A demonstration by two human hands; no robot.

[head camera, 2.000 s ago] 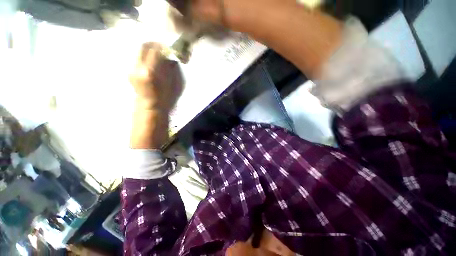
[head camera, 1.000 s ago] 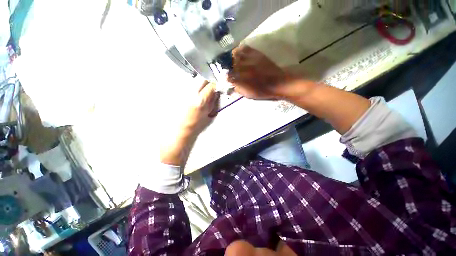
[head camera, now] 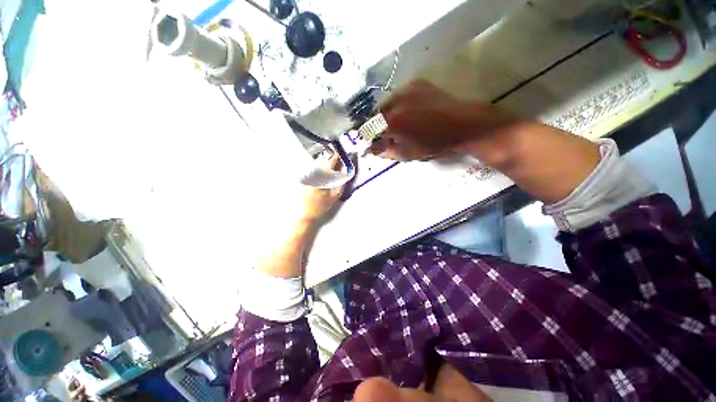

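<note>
The white sewing machine head (head camera: 314, 78) with black round knobs stands at the upper middle. My left hand (head camera: 322, 196) is at the left of the needle area, its fingers around a small pale cloth piece (head camera: 328, 174) by the presser foot (head camera: 353, 143). Glare washes out the cloth's outline. My right hand (head camera: 428, 122) is blurred and sits at the right side of the needle area, fingertips close to the presser foot. Whether it holds anything is hidden.
Red-handled snips (head camera: 656, 49) lie at the right end of the machine bed (head camera: 549, 94). A printed ruler strip (head camera: 597, 106) runs along the front edge. A cream post (head camera: 188, 43) stands at the head's left. A teal round part (head camera: 38, 352) shows at lower left.
More of the machine head and the cream post has come into view. My hands stay by the needle area; my right hand is now more blurred beside the presser foot.
</note>
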